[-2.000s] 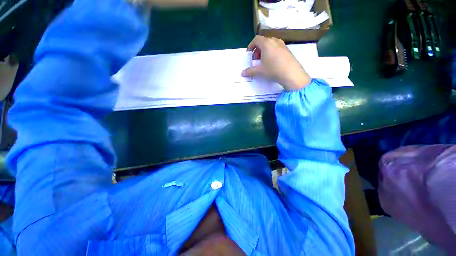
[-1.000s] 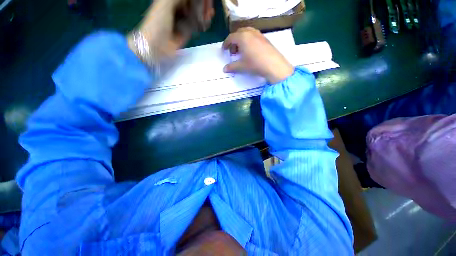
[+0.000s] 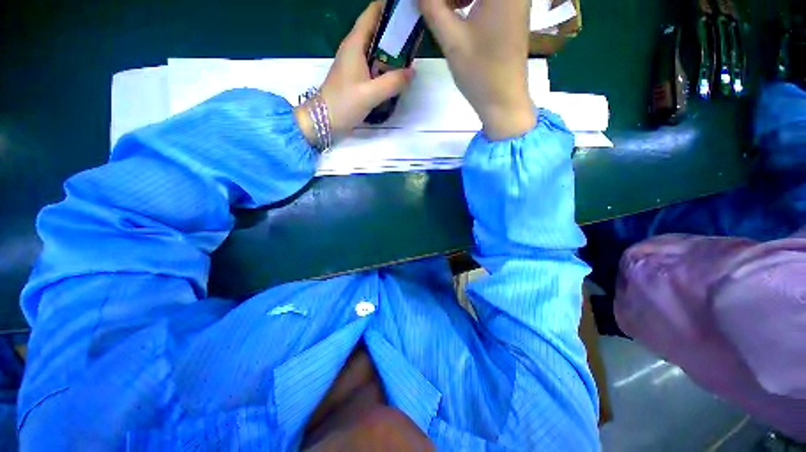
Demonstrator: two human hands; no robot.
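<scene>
My left hand [image 3: 352,84] holds a dark, glossy clipper [image 3: 386,64] tilted upward over the paper, its top cut off by the picture's upper edge. A narrow white label [image 3: 399,25] lies along the clipper's dark body. My right hand [image 3: 484,55] is beside the clipper's upper end, at the top edge. Its fingertips are partly out of the picture, so I cannot tell whether they pinch anything. A flat stack of long white sheets [image 3: 234,78] lies under both hands.
A small brown carton [image 3: 552,42] with white strips is behind my right hand. Several dark clippers [image 3: 669,81] stand in a row at the right of the dark green bench [image 3: 353,231]. A person's pink sleeve [image 3: 707,296] is at the lower right, near a cardboard box below the bench edge.
My left hand has come in from the upper left and now holds the clipper clearly over the sheets. My right hand has moved from the sheets up to the clipper.
</scene>
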